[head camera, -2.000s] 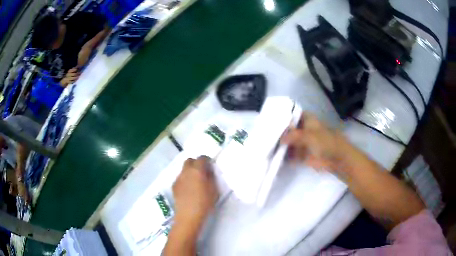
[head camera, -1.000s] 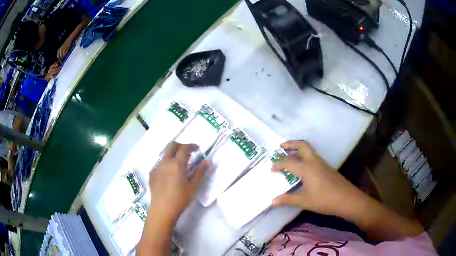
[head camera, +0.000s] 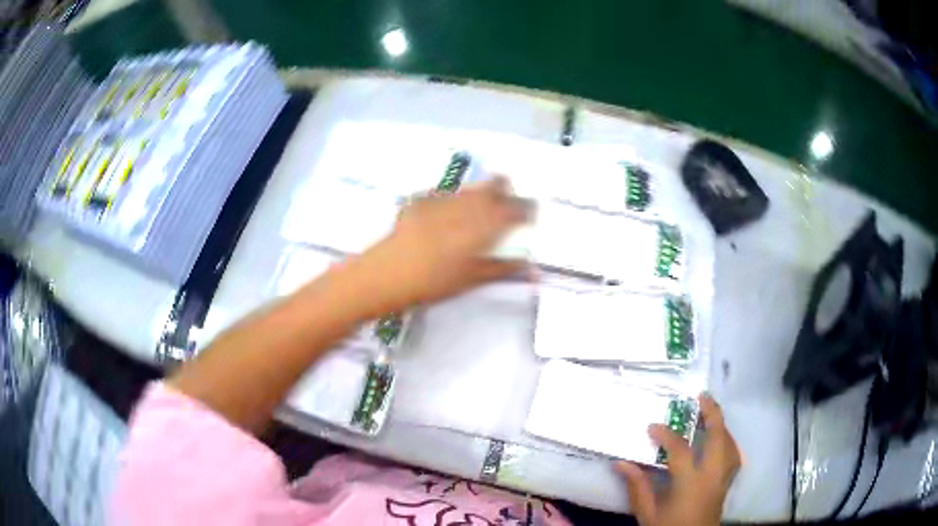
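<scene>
White power bank cases lie flat in two rows. Each case in the right row (head camera: 602, 324) has a green circuit board (head camera: 679, 328) at its right end. The left row (head camera: 334, 218) is partly hidden by my left arm. My left hand (head camera: 453, 241), blurred, is over the gap between the rows, thumb and fingers apart, with nothing visible in it. My right hand (head camera: 694, 467) is at the board end of the nearest right-row case (head camera: 586, 411), fingers spread around its corner and one fingertip at the board. The case lies on the bench.
A tray stack (head camera: 221, 134) with yellow-edged cells stands left, beside a black tape strip (head camera: 242, 211). A black dross dish (head camera: 723, 187) is at the back right, a black fan (head camera: 849, 308) with cords at far right. The green conveyor (head camera: 617, 62) runs behind.
The view has swung left, showing more tray stack. The cases I was setting down now lie in the right row. My left hand has moved to between the rows; my right stays at the nearest case.
</scene>
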